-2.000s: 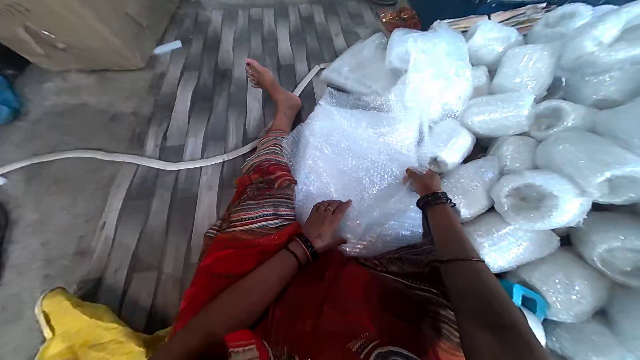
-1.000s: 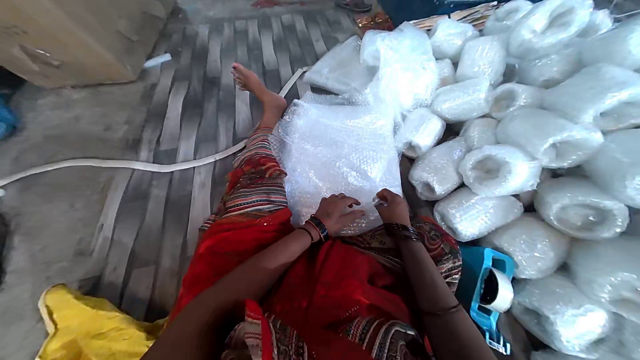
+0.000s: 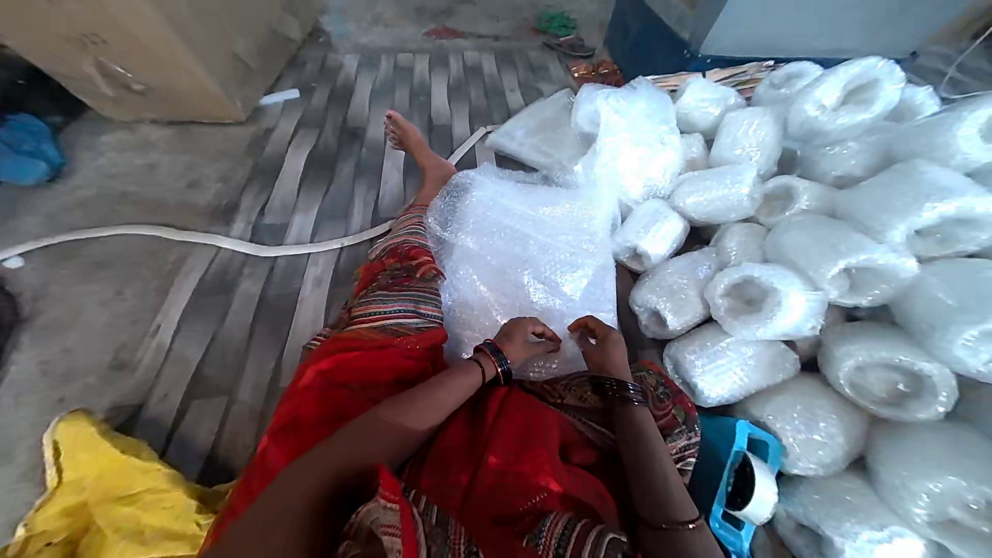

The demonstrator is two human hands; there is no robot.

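A sheet of clear bubble wrap (image 3: 527, 248) lies over my lap and outstretched leg. At its near edge, my left hand (image 3: 528, 341) rests on the wrap with bent fingers. My right hand (image 3: 601, 345) is just beside it, thumb and fingertips drawn together at the sheet's right corner; whether they pinch the film is too small to tell. To the right of my knee stands a blue tape dispenser (image 3: 744, 484) with a roll of tape (image 3: 756, 488) in it.
Many bubble-wrapped bundles (image 3: 767, 301) are heaped on the right. A white hose or cord (image 3: 263, 248) crosses the striped mat (image 3: 310, 194). A cardboard box (image 3: 155, 54) stands at the upper left, and a yellow sack (image 3: 101, 496) lies at the lower left.
My right hand has come in from the right side of the wrap to beside my left hand. The blue tape dispenser shows more fully than two seconds ago.
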